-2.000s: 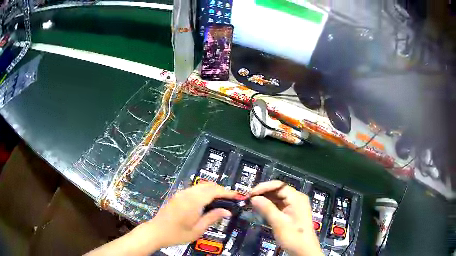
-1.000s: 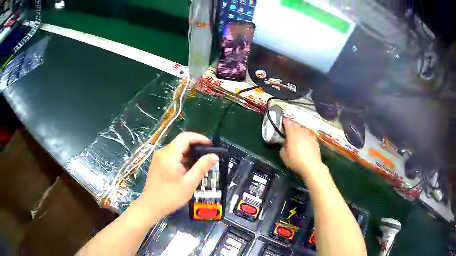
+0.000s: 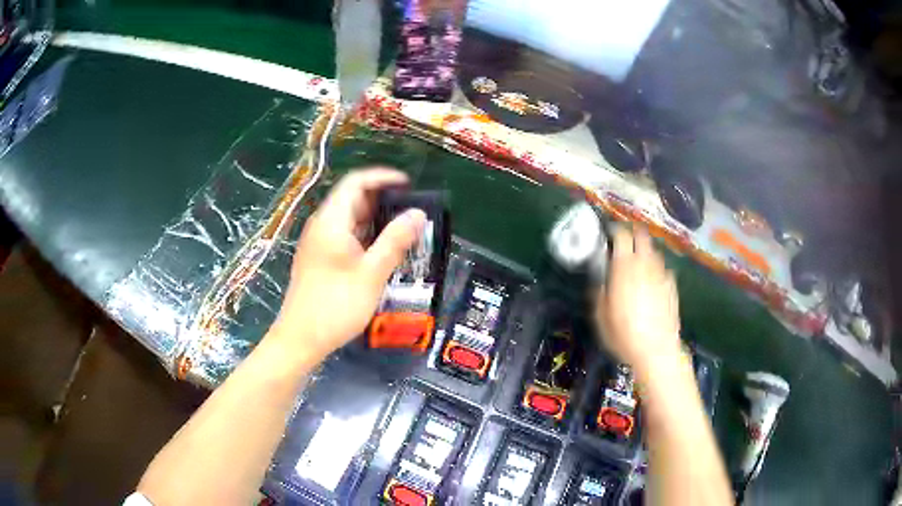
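Note:
My left hand (image 3: 346, 257) holds a black battery-type device (image 3: 404, 296) over the upper left of the blister tray, its label showing and its red-orange end towards me. My right hand (image 3: 638, 296) is blurred at the white barcode scanner (image 3: 577, 237), fingers around its handle, with its round head pointing left. The blister tray (image 3: 502, 397) holds several black devices in two rows of pockets. One device (image 3: 551, 376) shows a yellow lightning bolt; others show white labels. A blank white slip (image 3: 336, 445) lies in the tray's lower left.
A second white scanner (image 3: 764, 415) lies right of the tray. A smartphone (image 3: 428, 49) leans at the back beside the monitor (image 3: 574, 30). A ledge with printed tape (image 3: 514, 148) runs behind the scanner. A computer mouse (image 3: 680, 196) sits beyond it. Wrinkled clear film (image 3: 223, 237) covers the bench left.
My right hand left the held device, reached the scanner, and now has it lifted and turned. My left hand tilts the device flatter, label up. The view has shifted.

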